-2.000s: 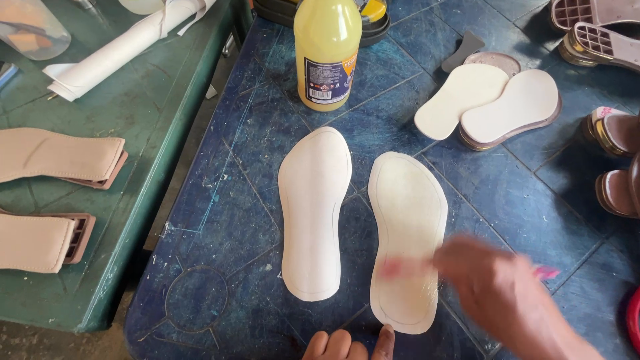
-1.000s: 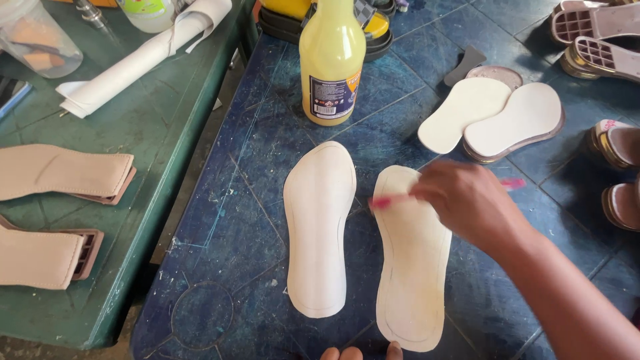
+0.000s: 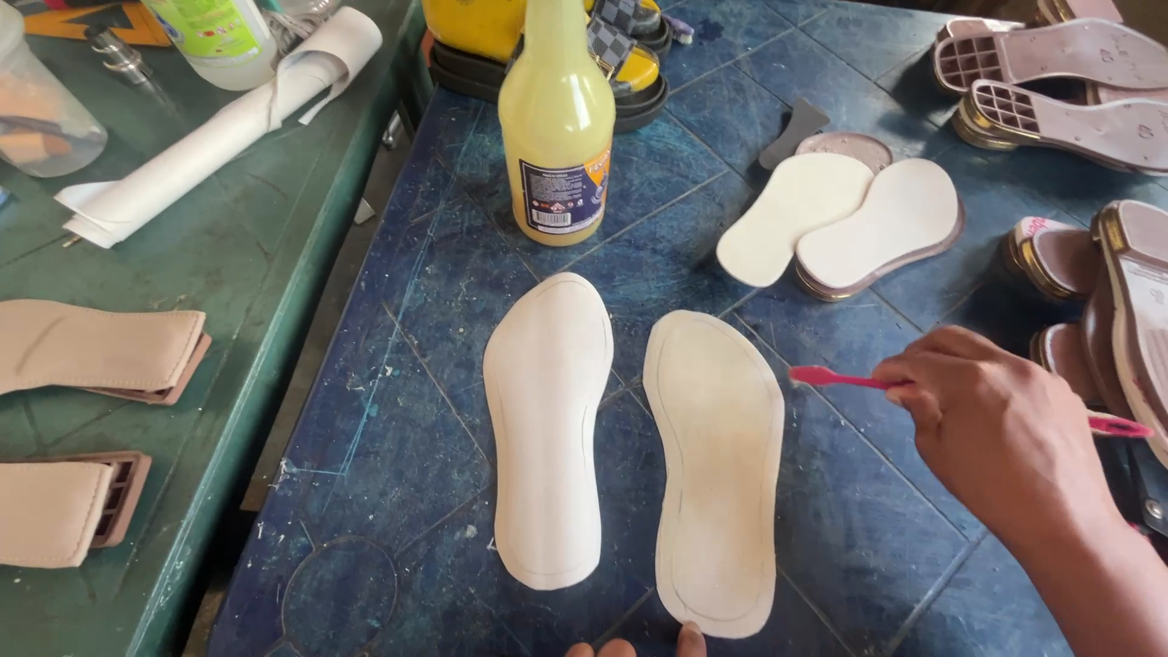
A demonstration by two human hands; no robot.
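My right hand (image 3: 1004, 429) is shut around a pink toothbrush (image 3: 844, 377); its head hangs just right of a cream shoe insole (image 3: 716, 474) that has a line drawn inside its edge. At the bottom edge only fingertips of my left hand (image 3: 639, 646) show, one touching this insole's lower end. Left of it lies a second pale insole (image 3: 549, 438), not touching the first. A clear bottle of yellow liquid (image 3: 558, 128) stands behind them. Two smaller cream insoles (image 3: 794, 214) lie at the back right, one partly on a sole.
Platform soles (image 3: 1068, 119) and further soles (image 3: 1141, 301) line the right side. Black-and-yellow sandals (image 3: 465, 46) stand behind the bottle. Across a gap, the green table (image 3: 201, 438) holds a white roll (image 3: 219, 137), beige-covered soles (image 3: 100, 347) and a plastic container (image 3: 46, 119).
My right hand with the toothbrush has moved from over the right insole to its right side. The left fingertips remain by that insole's lower end.
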